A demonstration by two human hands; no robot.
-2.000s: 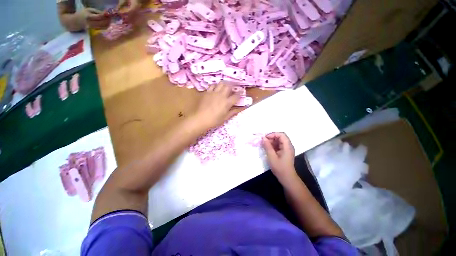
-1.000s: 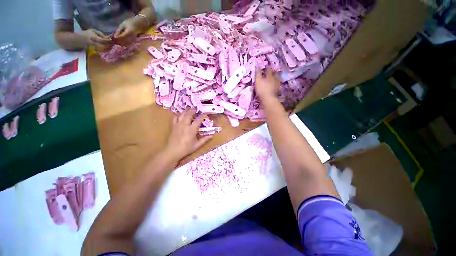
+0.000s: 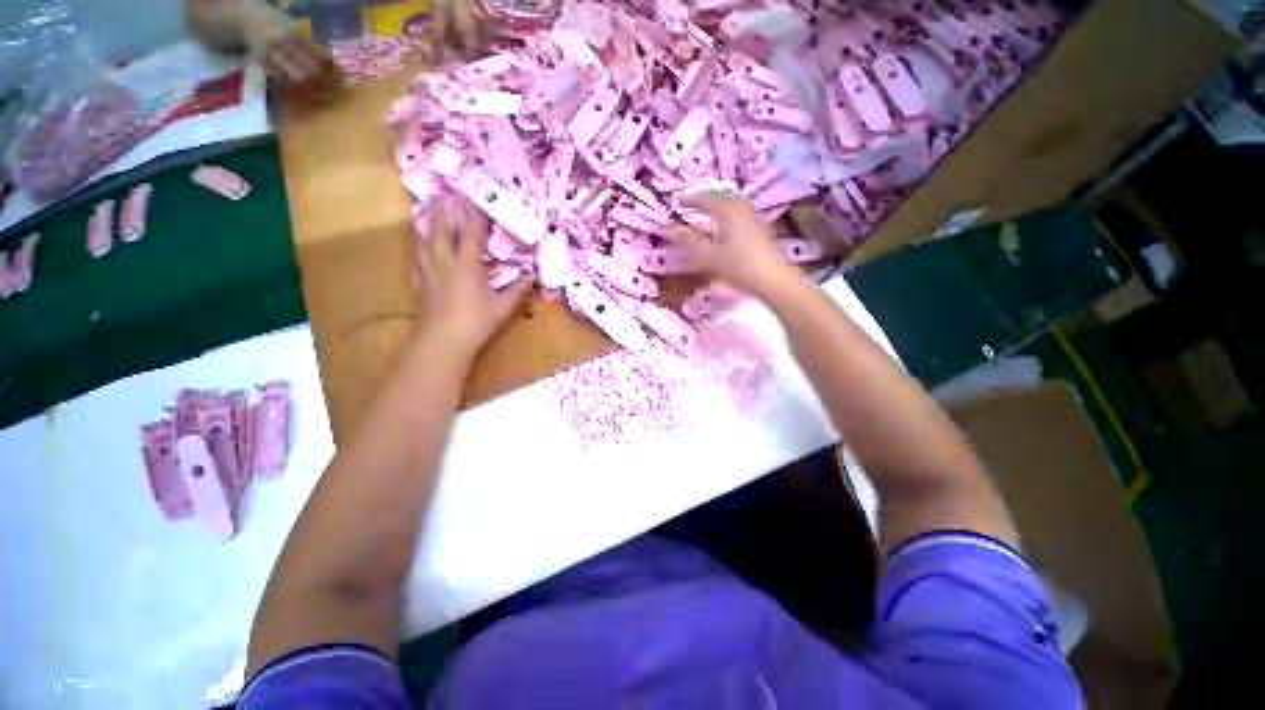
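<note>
A large heap of pink parts (image 3: 597,125) with dark holes lies on the brown board (image 3: 354,278). My left hand (image 3: 465,278) is at the heap's left front edge, fingers spread against the parts. My right hand (image 3: 728,243) is at the heap's right front, fingers spread and bent over parts. Fingertips of both hands are partly hidden among the parts, and I cannot tell if either grips one. Tiny pink bits (image 3: 624,395) are scattered on the white work sheet (image 3: 555,486) below the heap.
A fanned bunch of pink parts (image 3: 215,451) lies on the white surface at left. Several parts (image 3: 135,212) lie on the green strip (image 3: 181,284). A clear bag of pink pieces (image 3: 76,139) is upper left. Another person's hands (image 3: 285,56) show at the top. A cardboard box (image 3: 1068,472) is at right.
My left hand has moved up to the heap's left edge, and my right hand has come down to its front. Parts have shifted toward me. One more part shows on the green strip.
</note>
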